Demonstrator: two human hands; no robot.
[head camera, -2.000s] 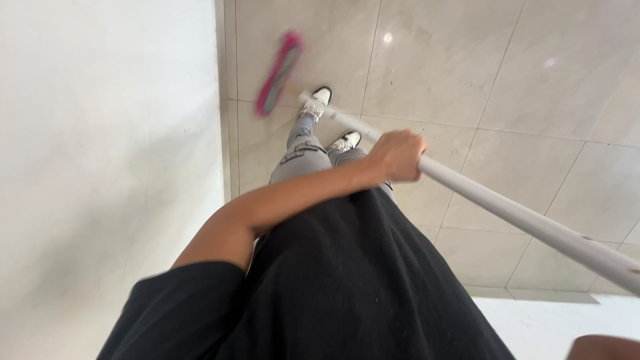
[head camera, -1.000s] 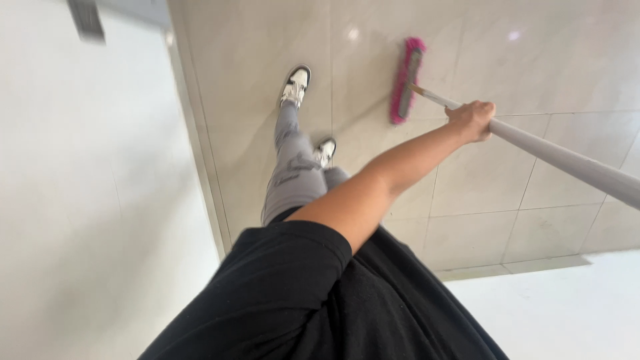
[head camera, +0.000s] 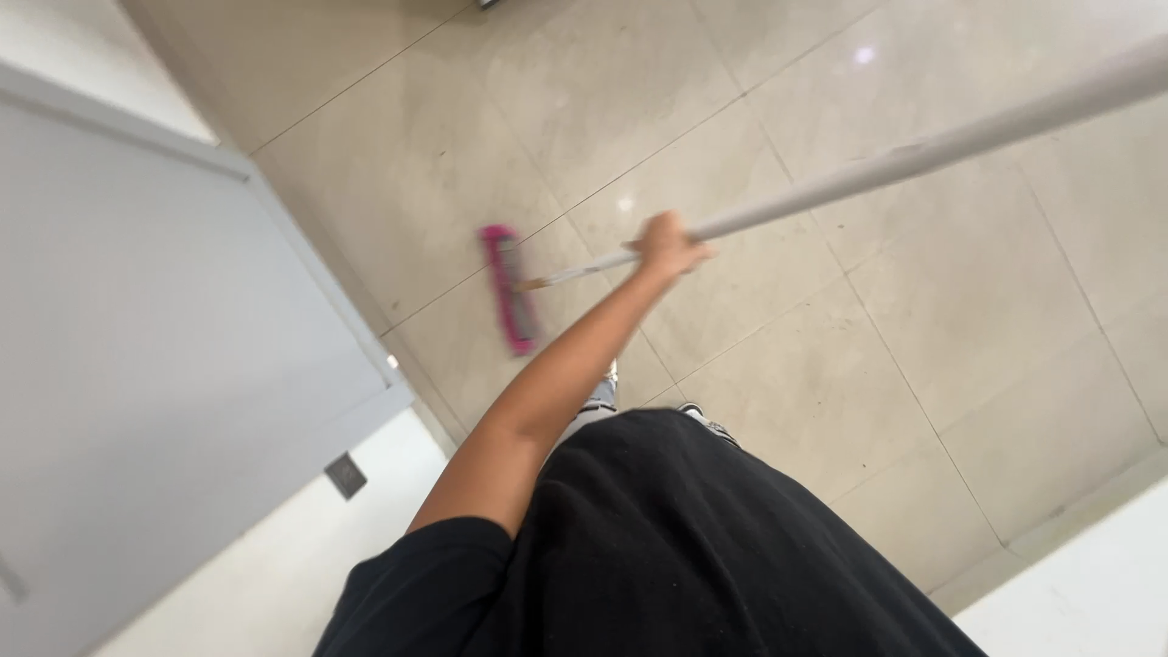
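Observation:
My left hand (head camera: 668, 245) is closed around the pale handle (head camera: 876, 169) of a flat mop, low on the pole. From there the handle rises to the upper right and leaves the frame. At its lower end the mop head (head camera: 509, 290), with a pink fringe and a grey plate, rests on the tiled floor (head camera: 785, 338), left of my shoes. The mop head and my hand are slightly blurred. My right hand is out of view, and so is the upper end of the handle.
A grey door (head camera: 173, 301) in its frame stands at the left, with a small dark wall plate (head camera: 346, 475) beside it. White wall (head camera: 1086, 575) meets the floor at the lower right. A dark object (head camera: 488, 4), cut off, shows at the top edge.
The mop head was right of my shoes one second ago and is now to their left. My left hand has stayed on the handle. The view has turned, bringing in the grey door.

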